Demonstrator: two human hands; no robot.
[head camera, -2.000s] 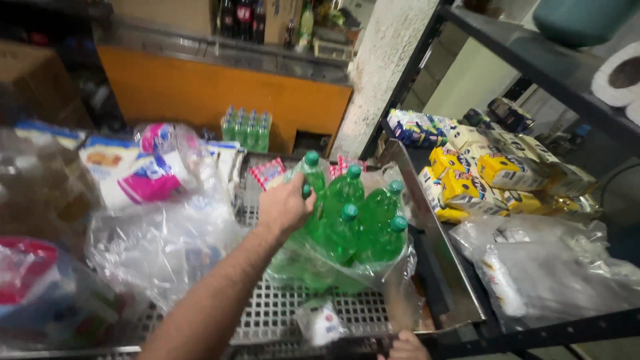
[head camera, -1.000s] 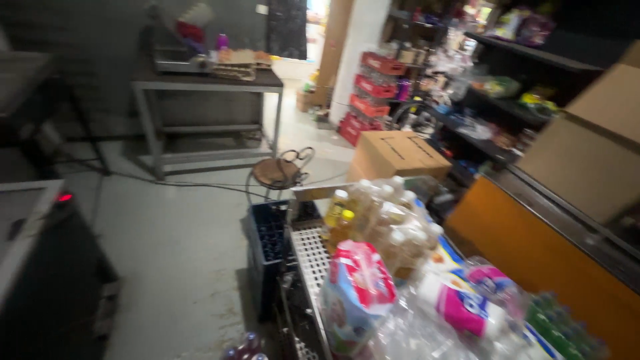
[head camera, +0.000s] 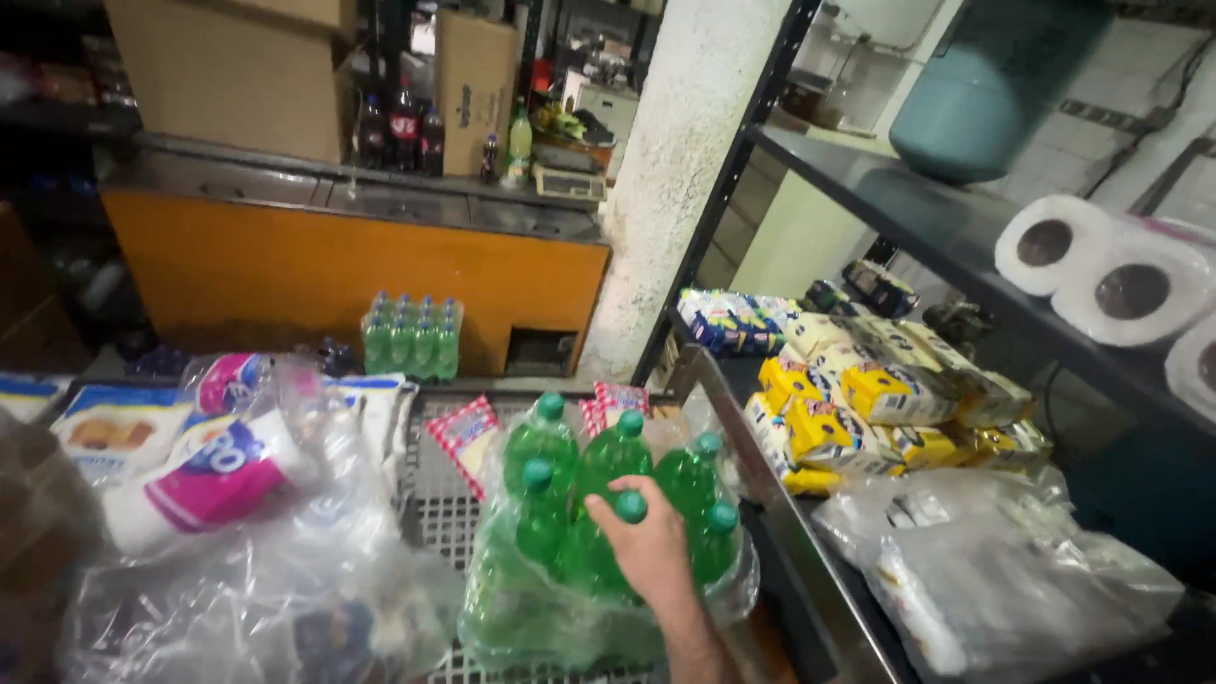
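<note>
My right hand (head camera: 646, 541) comes in from the bottom edge, its thumb and index finger around the neck of a front green bottle (head camera: 608, 560), just under the teal cap. That bottle stands in a group of several green plastic bottles with teal caps. Clear plastic wrap (head camera: 551, 632) lies around their lower parts. The pack rests on a perforated metal rack (head camera: 442, 518). Red-and-white checked packets (head camera: 465, 437) lie behind it. My left hand is not in view.
Clear bags with paper rolls (head camera: 218, 475) lie at left. A metal side rail (head camera: 788, 532) runs along the rack's right. Beyond it a dark shelf holds yellow cartons (head camera: 822, 427) and a plastic-wrapped bundle (head camera: 1007, 570). Small green bottles (head camera: 410, 337) stand by the orange counter (head camera: 380, 285).
The view has swung away to the room and back to the bottles. Two seconds ago my left hand was at the bottles and my right hand low; now my right hand is at a bottle neck.
</note>
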